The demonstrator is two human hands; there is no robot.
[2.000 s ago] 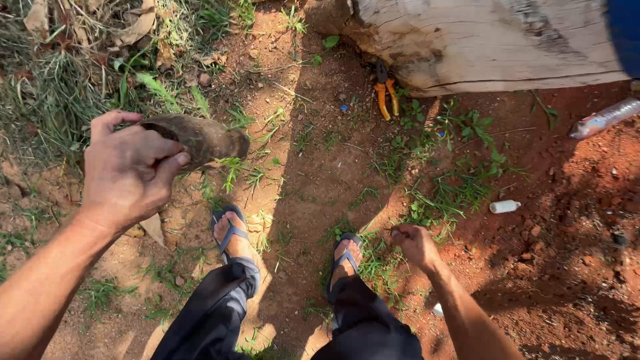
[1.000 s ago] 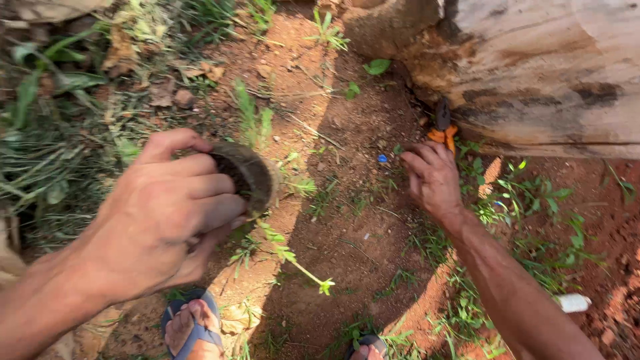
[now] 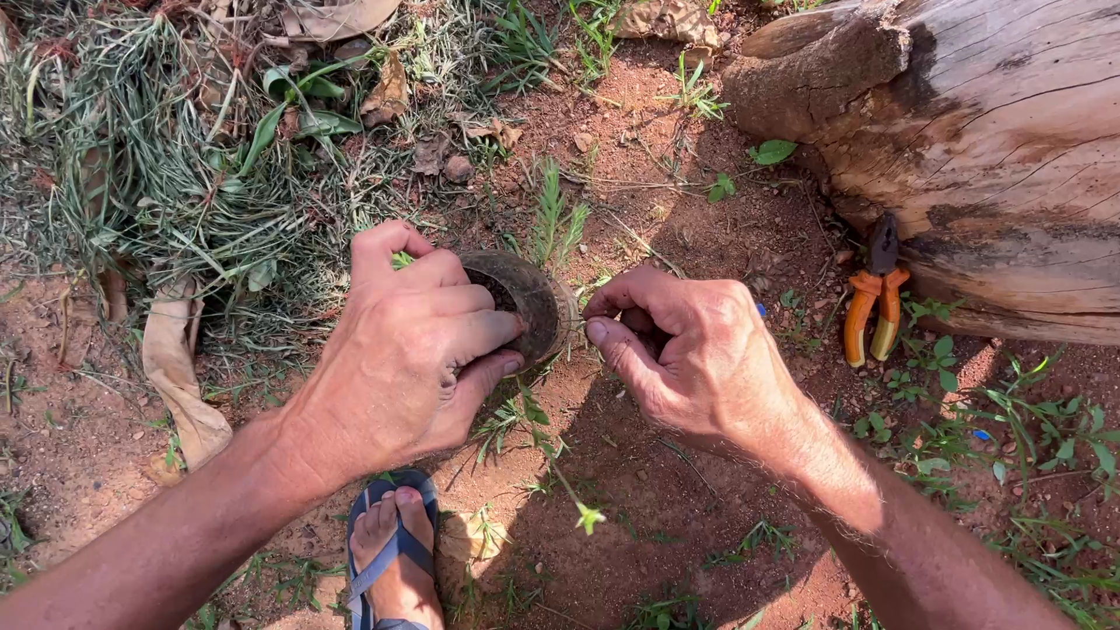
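My left hand (image 3: 420, 337) grips the rim of a dirty, round container (image 3: 547, 306) with dark soil inside, its mouth tilted toward the hand. Just right of the container, my right hand (image 3: 682, 350) has thumb and forefinger nearly together, by what looks like a thin pale strand at the container's side; whether they pinch it is unclear. A thin green plant stem (image 3: 560, 472) with a small bud hangs below the container. Pliers with orange handles (image 3: 871, 306) lie on the soil against the log, beyond my right hand.
A large weathered log (image 3: 1006, 166) lies at upper right. Dried grass and leaves (image 3: 201, 166) are heaped at upper left, with a curled dry leaf (image 3: 184, 376) below. My sandalled foot (image 3: 398, 542) stands at the bottom. Small weeds grow on the reddish soil.
My right hand was low near my foot, then near the pliers, and is now beside the container. My left hand keeps hold of the container, which is now nearer mid-view. The view has moved closer.
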